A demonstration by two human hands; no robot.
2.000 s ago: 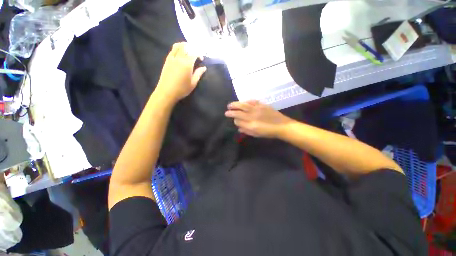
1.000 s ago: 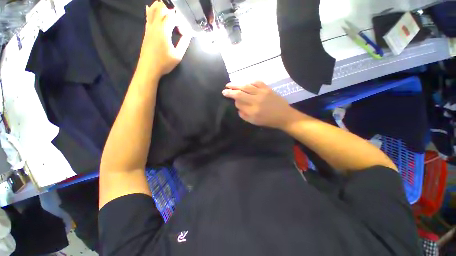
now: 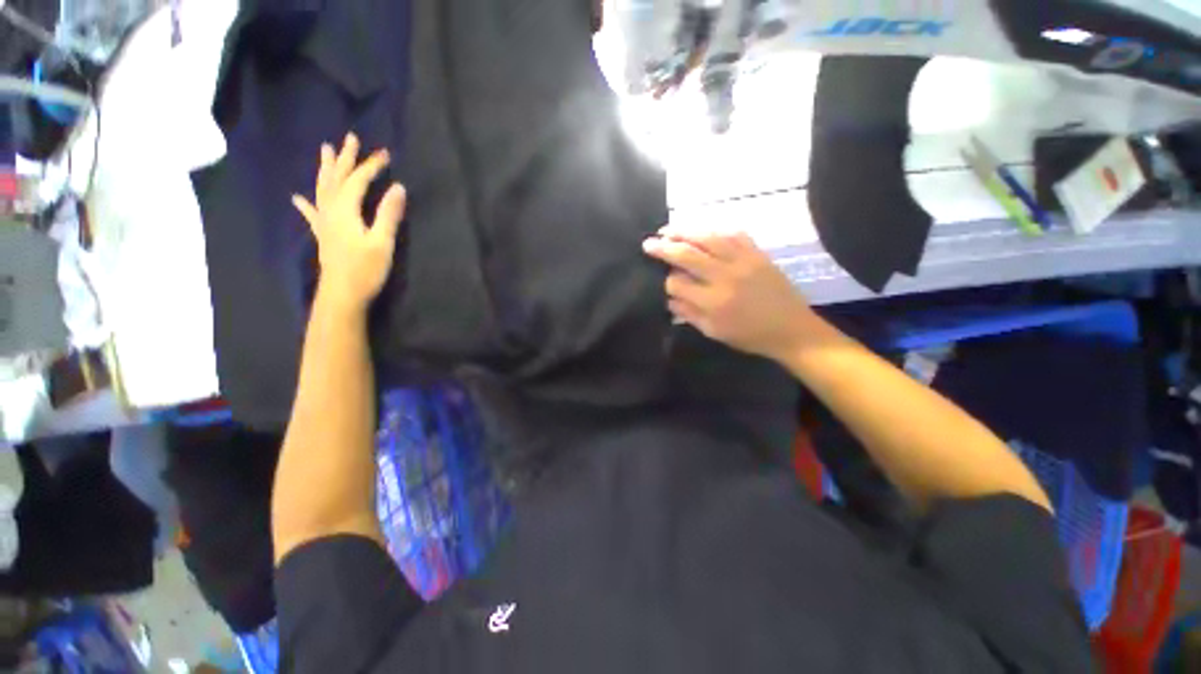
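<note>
A black garment panel lies on the table, its right edge beside the brightly lit needle area of the white sewing machine. A navy garment panel lies to its left. My left hand rests flat on the navy cloth with its fingers spread, holding nothing. My right hand has thumb and fingers closed on the right edge of the black panel, near the table's front edge.
A curved black piece lies right of the needle. Green and blue pens and a white card lie further right. A left blue basket, a right blue basket and a red basket are below.
My left hand has left the cloth near the needle and moved left onto the navy panel, fingers spreading. My right hand remains at the black panel's edge. The view has shifted, showing more of the machine head.
</note>
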